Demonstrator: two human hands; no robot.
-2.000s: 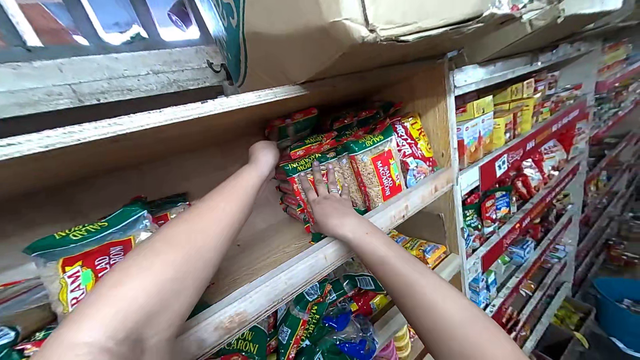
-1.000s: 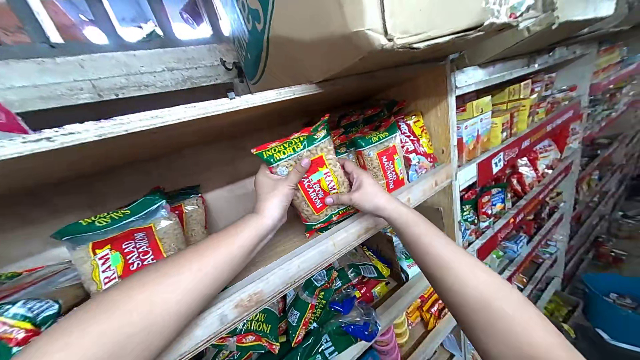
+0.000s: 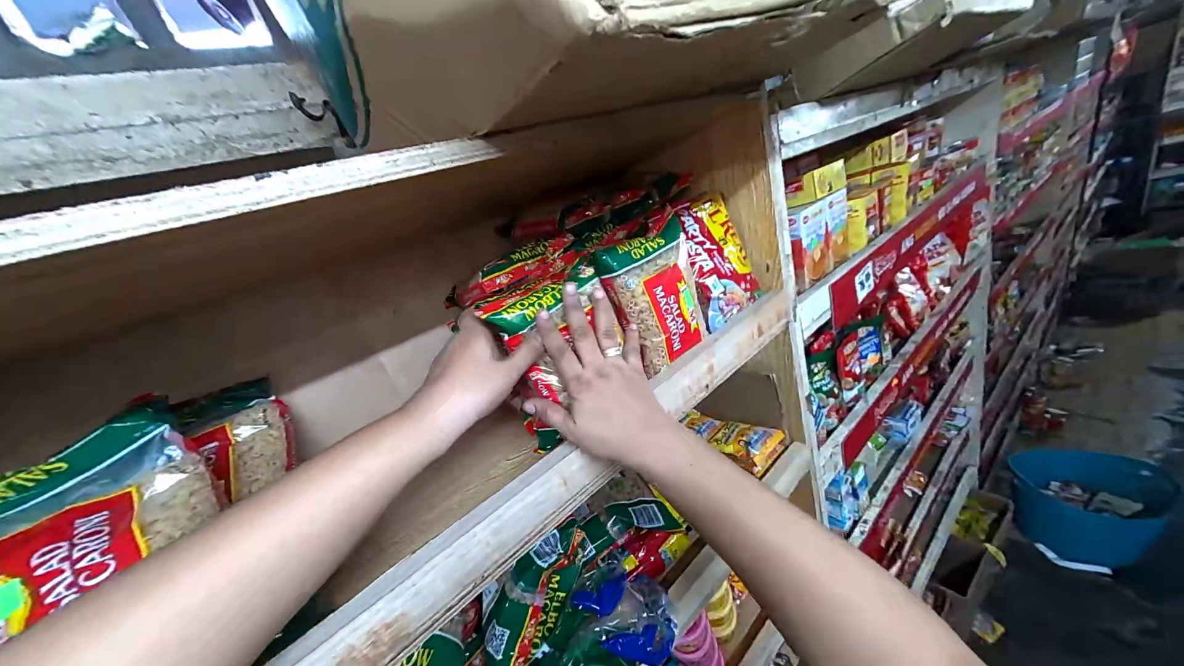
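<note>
An elbow macaroni bag (image 3: 546, 375) stands upright at the front of the wooden shelf, largely covered by my hands. My left hand (image 3: 476, 370) grips its left edge, thumb toward the front. My right hand (image 3: 597, 370), a ring on one finger, lies with spread fingers flat against the bag's face. Just right of it leans a salad macaroni bag (image 3: 652, 296), then a red and yellow party pasta bag (image 3: 721, 264). More green and red pasta bags (image 3: 592, 217) are stacked behind. At the left, a larger salad macaroni bag (image 3: 102, 499) partly hides behind my left forearm.
A white wooden lip (image 3: 555, 499) edges the shelf. Below are more pasta bags (image 3: 541, 592). A cardboard box (image 3: 444, 55) overhangs from above. To the right, shelves hold yellow boxes (image 3: 865, 194) and packets; a blue basin (image 3: 1091, 504) stands on the floor.
The elbow macaroni bag, held up between both hands a second ago, now stands against the row beside the salad macaroni bag. My right hand has moved from its edge to its front face.
</note>
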